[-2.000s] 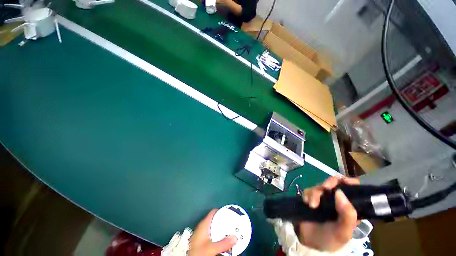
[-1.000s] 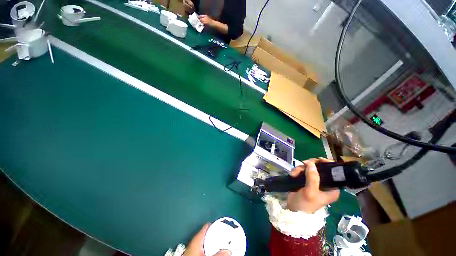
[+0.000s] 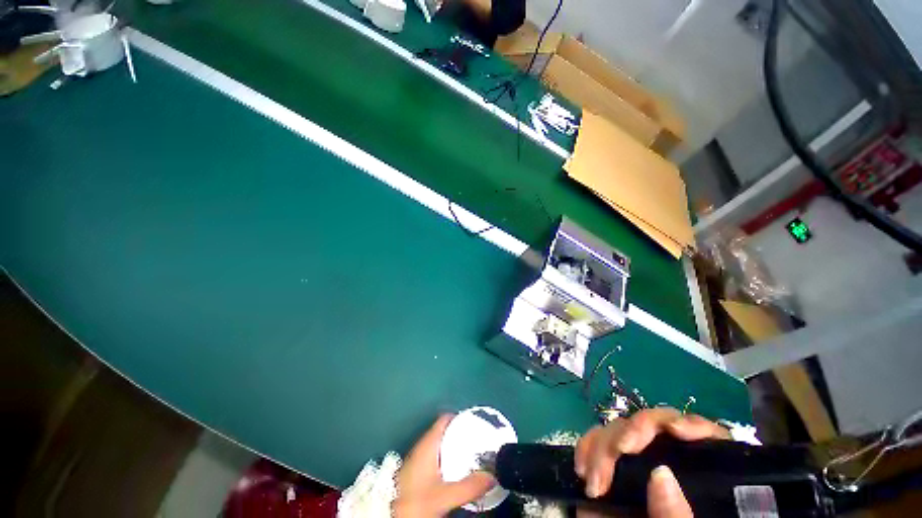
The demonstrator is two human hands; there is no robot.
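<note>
My left hand (image 3: pixel 427 480) holds a round white plastic housing (image 3: pixel 467 441) low in front of me, with the thumb across its lower part. My right hand (image 3: pixel 635 457) grips a thick black electric screwdriver (image 3: pixel 708 471), held nearly level. Its tip end is at the right side of the housing face, near my left thumb. The bit and any screw there are too blurred to tell.
A grey-silver screw feeder (image 3: pixel 566 304) stands just beyond my hands. Wired motors (image 3: pixel 619 401) lie right of it. A conveyor (image 3: pixel 334 91) with pale rails runs behind, with cardboard sheets (image 3: pixel 632 182) beyond. A part-built unit (image 3: pixel 91 46) stands upper left. A person's dark sleeve shows at the top.
The screwdriver has moved from the feeder back to the housing in my left hand. The view has shifted, so the stacked empty housings at the right are now mostly hidden.
</note>
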